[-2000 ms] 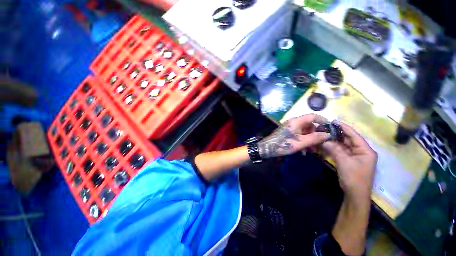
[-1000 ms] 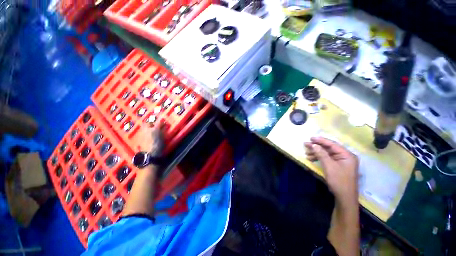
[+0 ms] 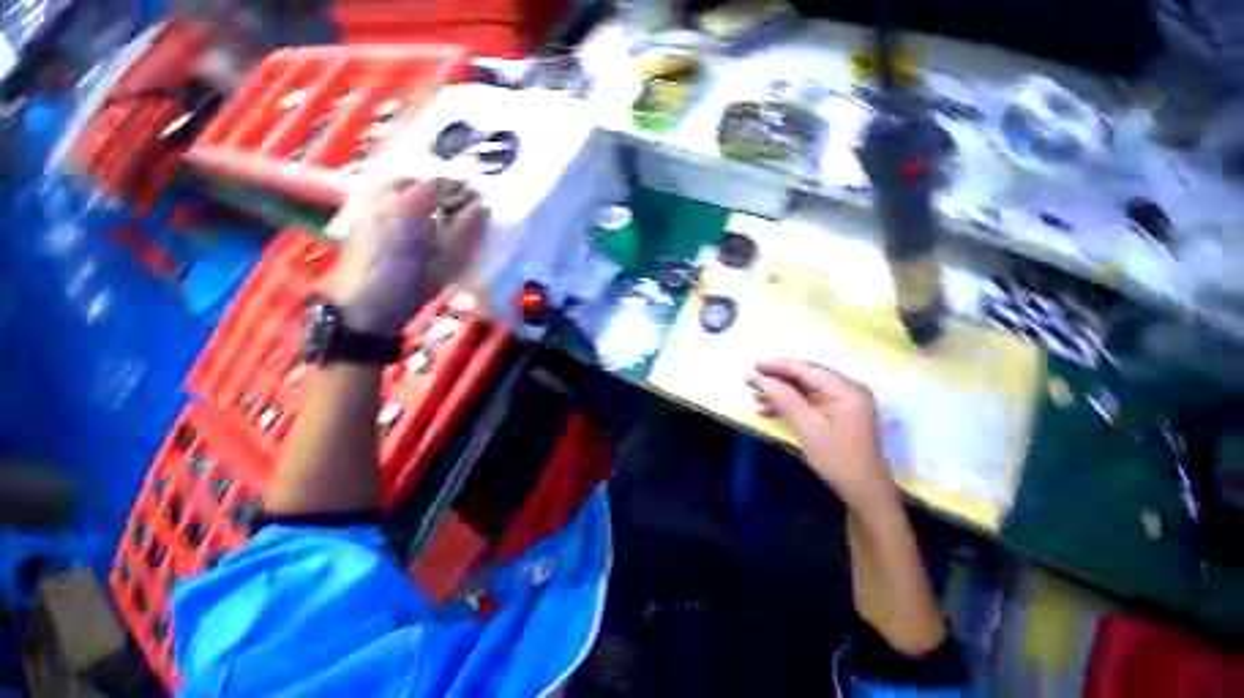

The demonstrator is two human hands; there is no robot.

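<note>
My left hand (image 3: 409,246) is blurred over the near edge of the white box (image 3: 525,225). Its fingers are bent down at a dark piece; whether they grip it cannot be told. Two black round units (image 3: 498,150) lie on the box just beyond the fingers. My right hand (image 3: 825,416) is above the front edge of the cream board (image 3: 962,464), fingertips close together. No held thing shows there, but a tiny one could be hidden. A dark round part (image 3: 716,314) lies on the board's left side.
Red gridded trays (image 3: 253,334) with units stand at the left, below my left forearm. Another red tray (image 3: 307,116) is behind. A dark electric screwdriver (image 3: 907,205) hangs over the board. Black stickers (image 3: 1050,316) lie at the right. A red-lit switch (image 3: 532,300) is beside the box.
My left hand left the held device, passed over the red tray and moved up to the white box. My right hand stays over the board, apart from it. The view has shifted.
</note>
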